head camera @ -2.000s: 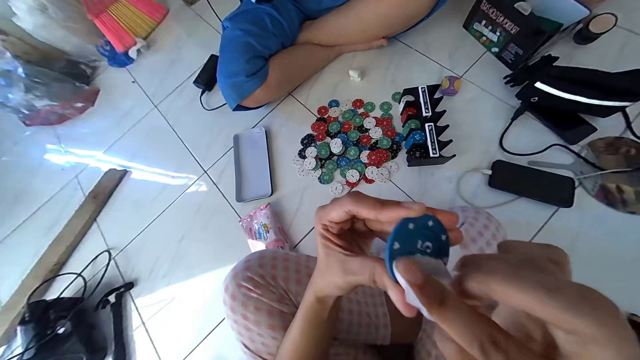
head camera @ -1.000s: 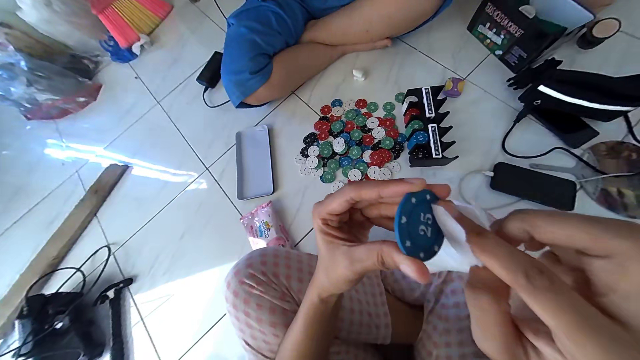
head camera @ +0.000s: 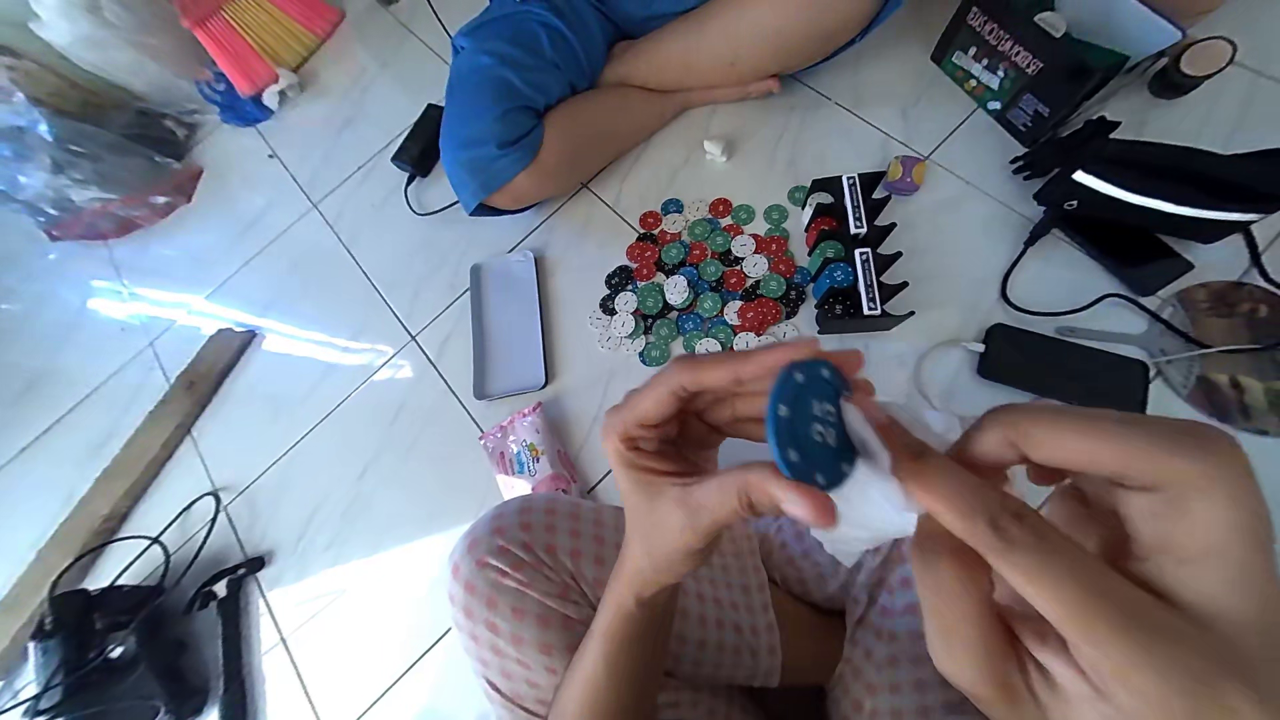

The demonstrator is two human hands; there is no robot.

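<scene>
A blue poker chip [head camera: 808, 425] marked 25 is held by its edges between the thumb and fingers of my left hand [head camera: 690, 460]. My right hand [head camera: 1060, 540] pinches a white wipe or tissue [head camera: 870, 500] against the chip's right edge. Beyond my hands, a loose pile of red, green, white, blue and black poker chips [head camera: 710, 270] lies on the tiled floor. Right beside the pile stands a black chip rack [head camera: 862, 255] with some chips in its slots.
A grey shallow tray [head camera: 508, 325] and a pink wipes packet [head camera: 528, 452] lie left of my hands. Another person [head camera: 640, 90] sits cross-legged opposite. At right are a black phone [head camera: 1062, 367], a black bag [head camera: 1160, 190] and a poker set box [head camera: 1025, 65]. A wooden plank [head camera: 130, 480] lies at left.
The blue chip has turned in my left fingers since two seconds ago. My right hand with the white wipe has shifted from the chip's lower side to its right edge.
</scene>
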